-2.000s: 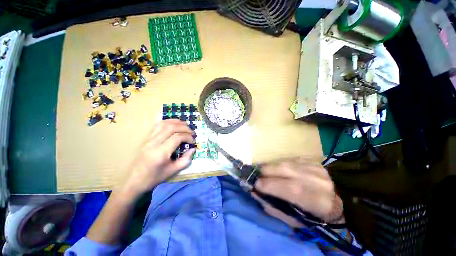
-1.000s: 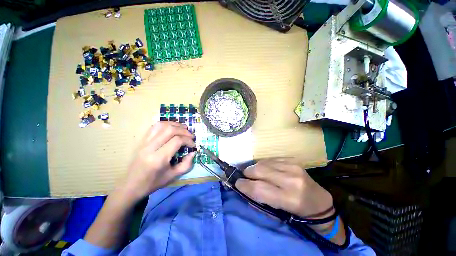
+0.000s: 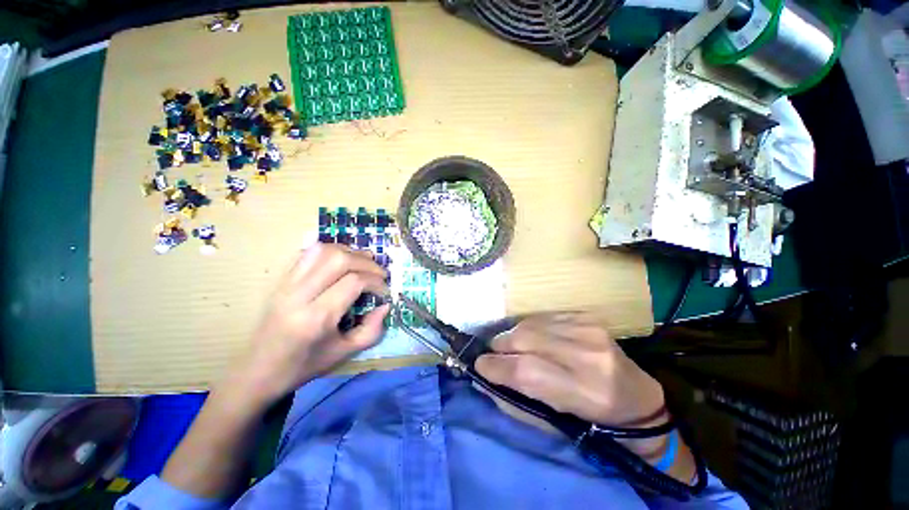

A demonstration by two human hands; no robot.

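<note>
The worked panel of small green boards (image 3: 417, 288) lies on a white sheet, its upper left part covered with dark parts. My left hand (image 3: 324, 304) rests over the panel's left side, thumb and fingertips pinched together near the iron tip; whether a small part is between them is too small to tell. My right hand (image 3: 568, 367) holds the soldering iron (image 3: 465, 348) like a pen. The iron's tip and thin metal guide point up-left and meet the panel beside my left fingertips. The exact contact is hidden.
A round cleaning pot (image 3: 505, 219) stands just beyond the panel. A pile of small flex-tailed parts (image 3: 224, 129) lies at upper left. A bare green panel (image 3: 346, 65) lies at the far side, a black fan (image 3: 543, 22) behind. The solder feeder (image 3: 653, 149) and reel (image 3: 787, 42) stand right.
Since two seconds ago, my right hand has moved left and the iron's tip has come down beside my left fingertips. My left hand stays over the panel. The view has shifted slightly.
</note>
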